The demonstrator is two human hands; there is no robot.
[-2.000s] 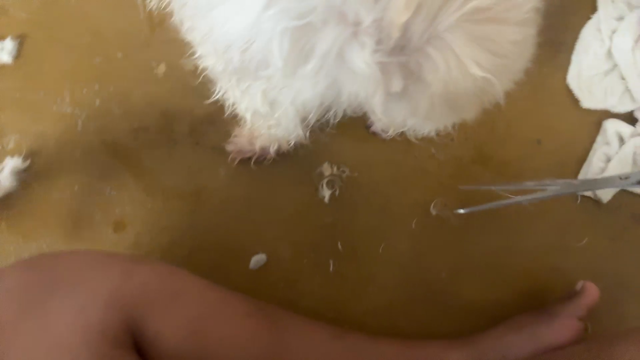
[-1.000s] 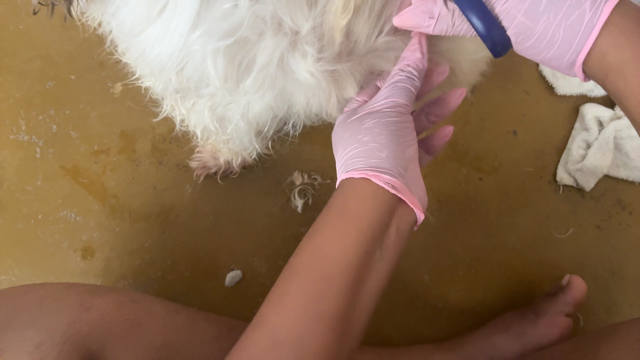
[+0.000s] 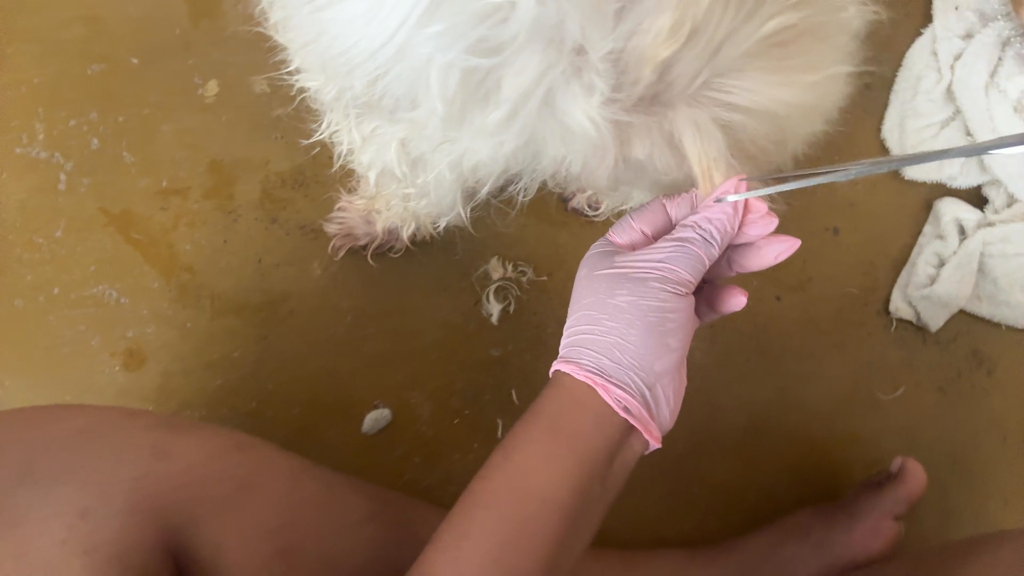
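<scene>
A long-haired white animal (image 3: 512, 96) spans the top of the head view, its head out of frame. My left hand (image 3: 656, 296), in a pink disposable glove, pinches a lock of the white fur (image 3: 704, 156) between thumb and forefinger. From the right edge reach the long metal blades of scissors (image 3: 872, 166), their tips at my left fingertips. The handles of the scissors and my right hand are outside the frame. One paw (image 3: 364, 224) with pinkish-brown, damp-looking fur rests on the brown floor, and part of another (image 3: 588, 202) shows under the coat.
Crumpled white cloths (image 3: 952, 264) lie at the right. A tuft of cut hair (image 3: 502, 286) and a small pale piece (image 3: 376, 420) are on the floor (image 3: 240, 344). My bare leg (image 3: 200, 488) crosses the bottom, with a foot (image 3: 864, 512) at the lower right.
Both gloved hands were at the fur a second ago, with a blue handle at the right one; the right hand is now out of view. The scissor blades are in view again, at my left fingertips.
</scene>
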